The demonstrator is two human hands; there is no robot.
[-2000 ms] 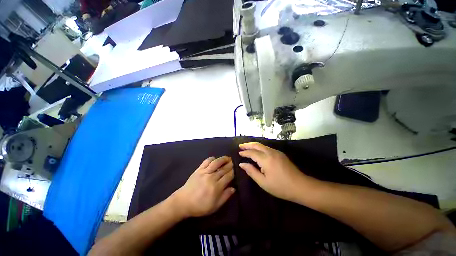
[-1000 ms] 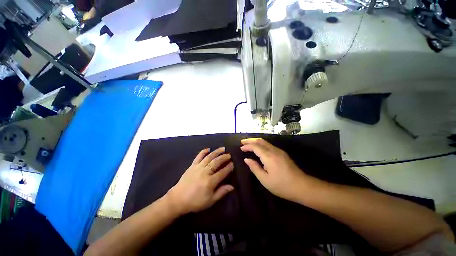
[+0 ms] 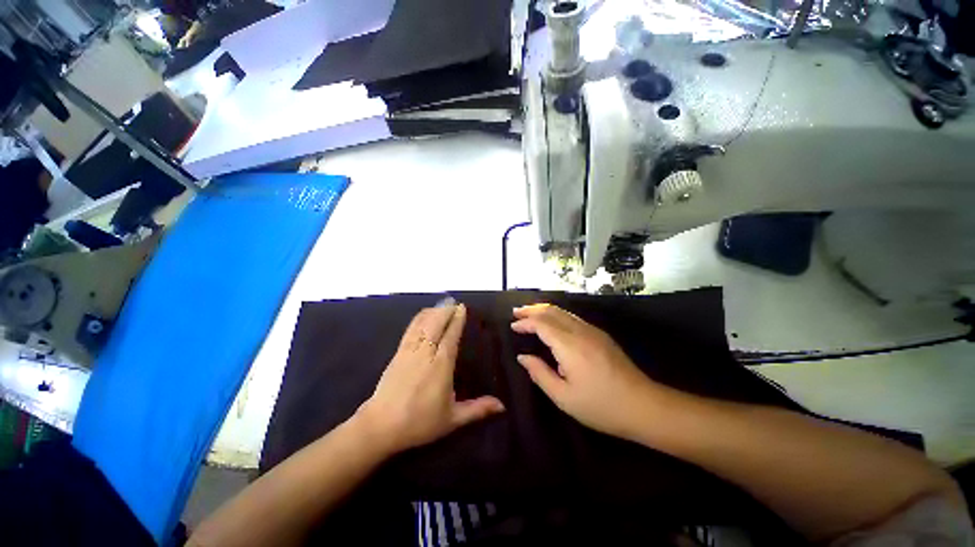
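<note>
A large dark garment panel (image 3: 321,369) lies flat across the front of the machine table and over my lap. My left hand (image 3: 422,379) rests flat on it left of the middle, fingers pointing up and thumb spread to the right. My right hand (image 3: 577,369) rests on the panel right of the middle, fingers bent, fingertips near its top edge just below the needle area. A faint line runs down the cloth between the hands. The white sewing machine head (image 3: 609,139) stands above. The presser foot area is small and partly hidden in glare.
A blue plastic-covered sheet (image 3: 214,310) lies at left. Stacked dark cut pieces (image 3: 449,53) lie on a white board (image 3: 289,139) behind. A black phone (image 3: 768,241) lies under the machine arm. Another machine (image 3: 53,305) stands at far left. A striped garment (image 3: 454,524) shows below.
My left hand's fingers have moved slightly up and left and straightened, with the thumb spread away from them. My right hand stays in nearly the same place. The view has shifted slightly.
</note>
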